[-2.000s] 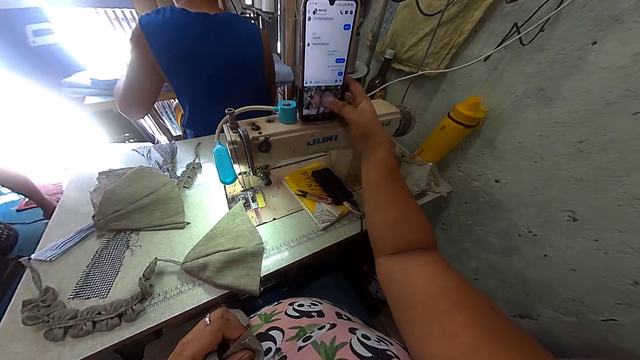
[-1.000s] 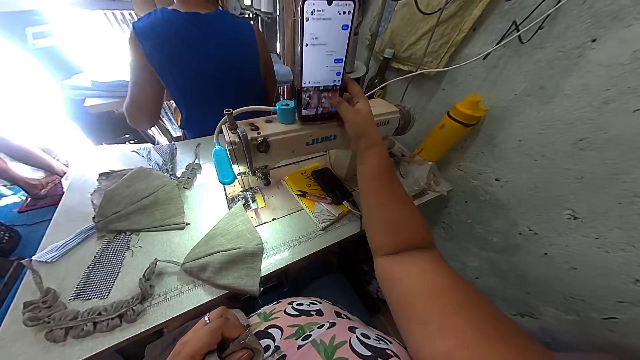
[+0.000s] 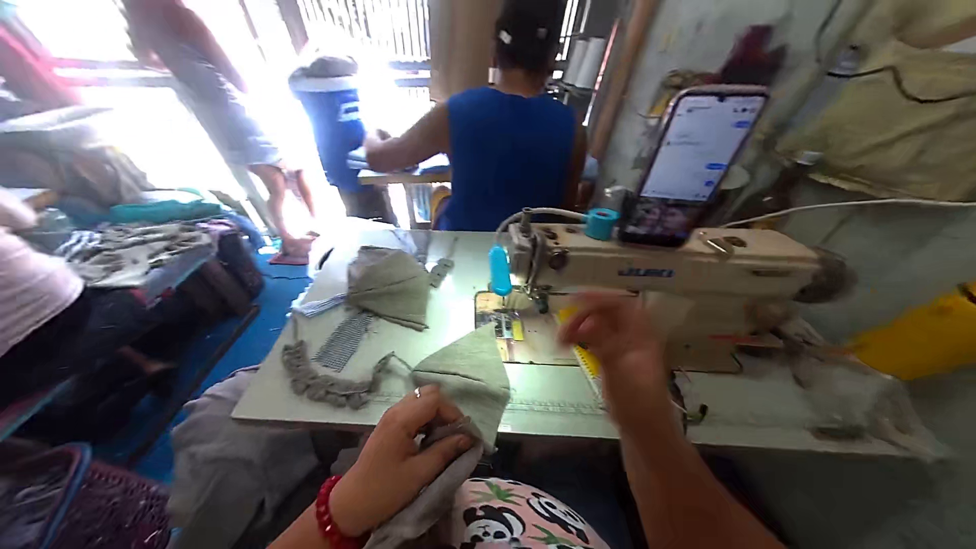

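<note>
My left hand (image 3: 415,450), with a ring and a red bead bracelet, pinches bunched grey-green fabric (image 3: 435,492) over my lap at the table's front edge. Beside its fingers lies a grey-green fabric panel (image 3: 469,370). My right hand (image 3: 610,328) is blurred by motion, in front of the Juki sewing machine (image 3: 717,267); whether its fingers hold anything cannot be told. Behind that hand a yellow notebook (image 3: 583,358) partly shows. A smartphone (image 3: 690,168) with a lit screen stands upright against the machine's head, next to a turquoise spool (image 3: 601,223).
A second fabric panel (image 3: 389,286), a gathered strip (image 3: 328,385) and a checked scrap (image 3: 343,343) lie on the left of the table (image 3: 259,396). A yellow bottle (image 3: 915,332) is at the right. A person in blue (image 3: 511,160) sits beyond; others are at the left.
My right hand has come down from the phone to in front of the machine. My left hand has moved up to the table edge with its fabric. The view has swung left.
</note>
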